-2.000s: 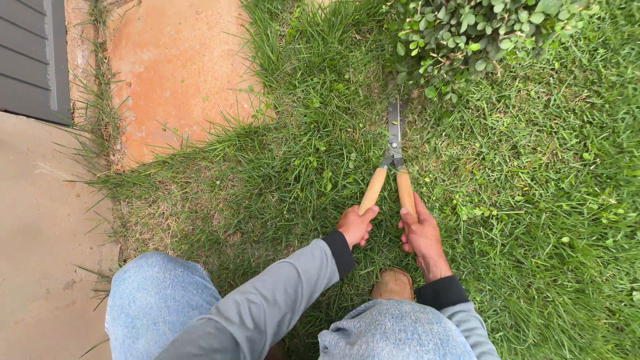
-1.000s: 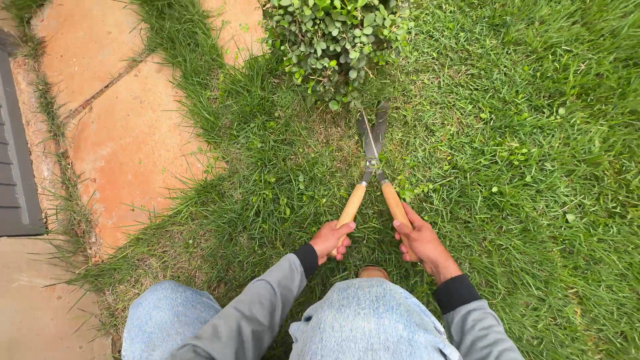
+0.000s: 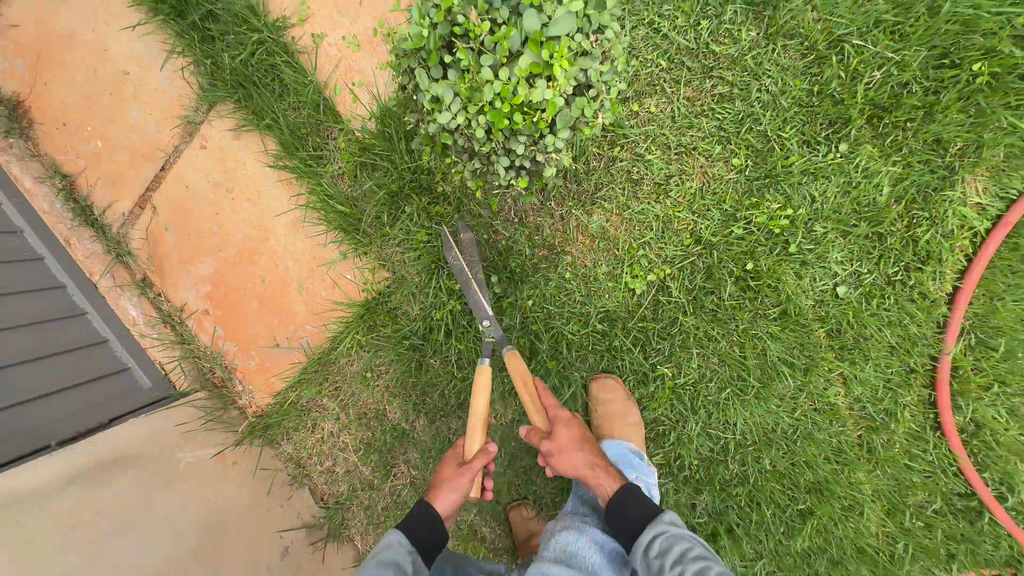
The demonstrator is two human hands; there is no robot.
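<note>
My left hand (image 3: 462, 482) grips the left wooden handle of a pair of hedge shears (image 3: 486, 323), and my right hand (image 3: 570, 445) grips the right one. The metal blades point up and slightly left over the grass (image 3: 720, 336), with a narrow gap between their tips. Just beyond the tips stands a rounded, small-leaved green shrub (image 3: 512, 96), and the blades do not touch its leaves. Some grass at the shrub's base looks short and dry.
Orange stone paving slabs (image 3: 240, 264) lie at left, edged by longer grass. A dark grey slatted panel (image 3: 60, 336) and a concrete slab (image 3: 160, 504) are at lower left. A red hose (image 3: 946, 368) curves along the right. My tan boots (image 3: 616, 410) stand on the grass.
The view has shifted and turned, bringing the hose into sight. The shears now point up and left, toward the paving side of the shrub; before, their tips were at its lower right edge.
</note>
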